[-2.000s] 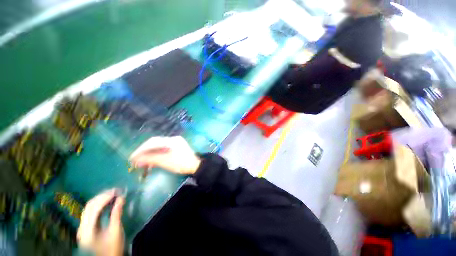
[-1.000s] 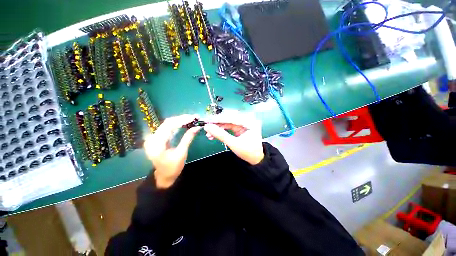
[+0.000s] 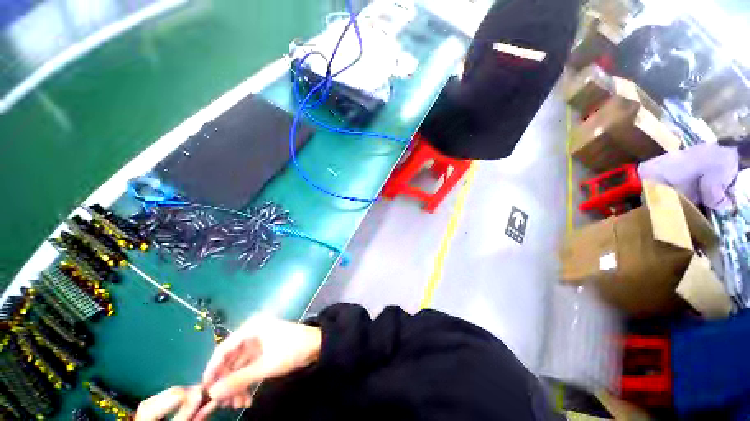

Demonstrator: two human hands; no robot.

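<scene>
My right hand (image 3: 261, 355) is at the lower left of the view, its fingers bent and pinched. My left hand (image 3: 168, 404) is partly cut off by the bottom edge, its fingertips against those of my right hand. A small dark unit (image 3: 204, 398) is between the fingertips of both hands, mostly hidden. Rows of green circuit boards (image 3: 70, 289) with yellow bits lie to the left. A thin pale strip (image 3: 164, 290) runs towards the right hand, with small dark round parts (image 3: 211, 315) near its end.
A pile of black housings (image 3: 215, 233) lies beyond my hands, with a light-blue cord (image 3: 308, 238) beside it. Farther off are a black pad (image 3: 234, 148) and blue cable loops (image 3: 294, 148). A person in dark clothes (image 3: 502, 90), a red stool (image 3: 428, 174) and cartons (image 3: 637, 255) are on the right.
The view has swung right, so the bench now slants and the clear tray is out of view. Both hands now appear lower left, still together at the fingertips; the left is cut off.
</scene>
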